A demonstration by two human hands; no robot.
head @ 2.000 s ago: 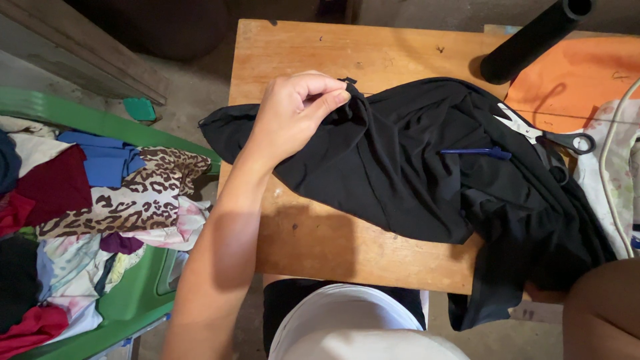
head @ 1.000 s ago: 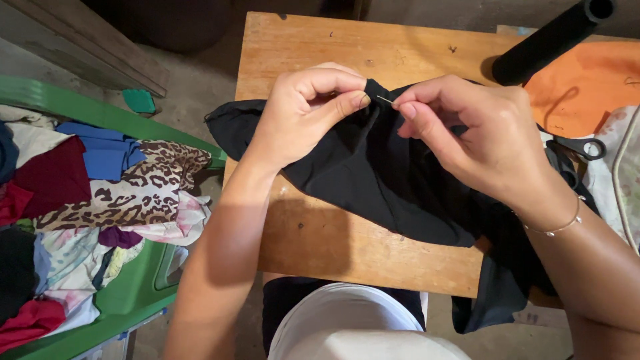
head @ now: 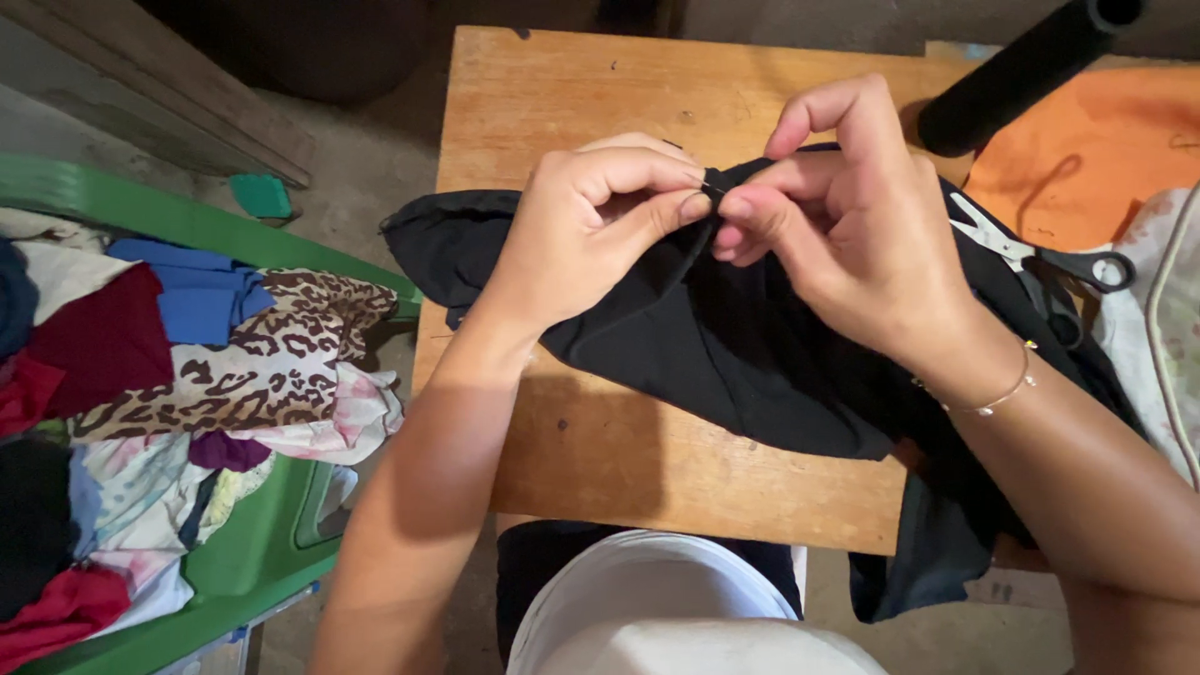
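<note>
A black garment (head: 647, 328) lies bunched across the wooden table and hangs over its front edge at the right. My left hand (head: 600, 225) pinches a folded edge of the black cloth between thumb and forefinger. Close against it, my right hand (head: 834, 206) has its thumb and fingers together at the same fold; a thin needle shows between the two hands, and its far end is hidden by the fingertips. A pair of scissors (head: 1022, 246) with black handles lies on the cloth, right of my right hand.
The wooden table (head: 581, 450) spans the middle. A black tube (head: 1017, 80) and orange fabric (head: 1106, 141) are at the back right, with a pale cord (head: 1160, 337) at the right edge. A green plastic bin (head: 253, 562) of mixed cloth pieces stands left.
My right hand, out of sight at the cloth two seconds ago, came in with a needle and is now right against my left fingertips. My left hand has stayed at the fold.
</note>
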